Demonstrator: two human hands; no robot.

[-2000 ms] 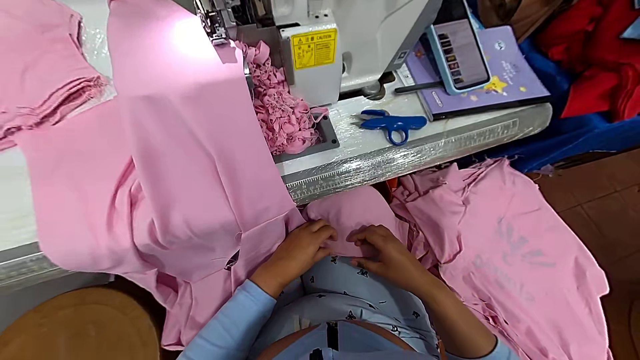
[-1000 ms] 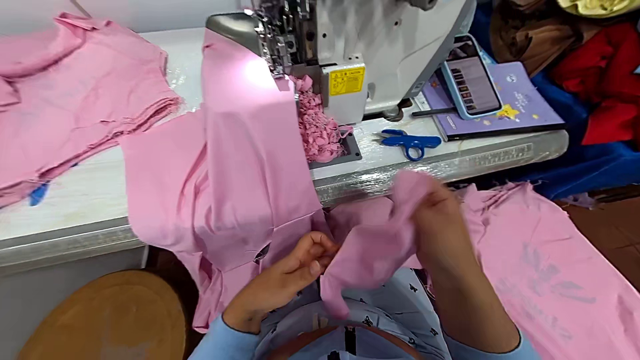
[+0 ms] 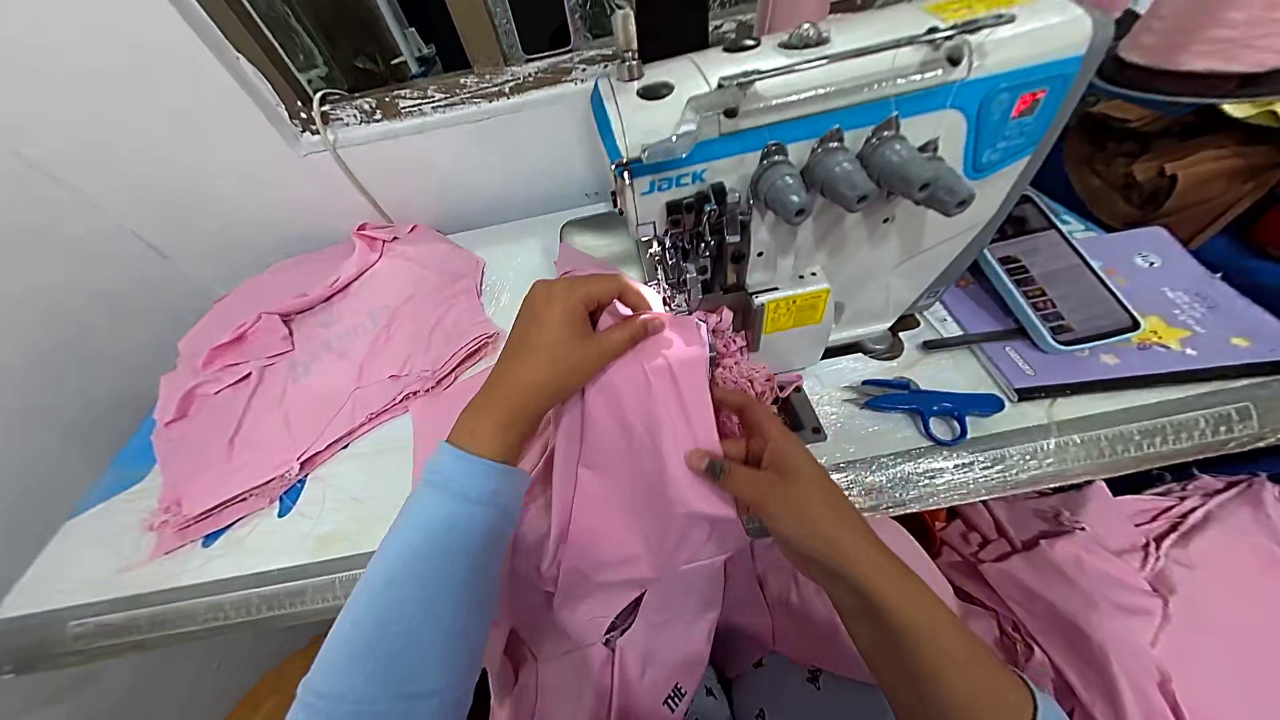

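Note:
A pink knit fabric piece (image 3: pixel 645 440) hangs from the needle area of a white and blue Jack overlock sewing machine (image 3: pixel 880 130) down over the table edge onto my lap. Close to the lit presser foot (image 3: pixel 675 285), my left hand (image 3: pixel 575 335) pinches the upper end of the fabric between thumb and fingers. Lower down, my right hand (image 3: pixel 765 470) grips the fabric's right edge, beside the pink trimmings (image 3: pixel 740 370) bunched at the machine's side. Fabric and fingers hide the stitching point.
Stacked pink cut pieces (image 3: pixel 320 370) lie on the table at left. Blue thread snips (image 3: pixel 930 402), a phone (image 3: pixel 1060 275) and a purple notebook (image 3: pixel 1180 300) lie at right. More pink fabric (image 3: pixel 1180 590) hangs below the table's front edge (image 3: pixel 1080 450). A window is behind.
Both hands have moved from my lap up to the fabric at the machine. The small pink piece handled over my lap a second ago is no longer plainly in them. The view has tilted up.

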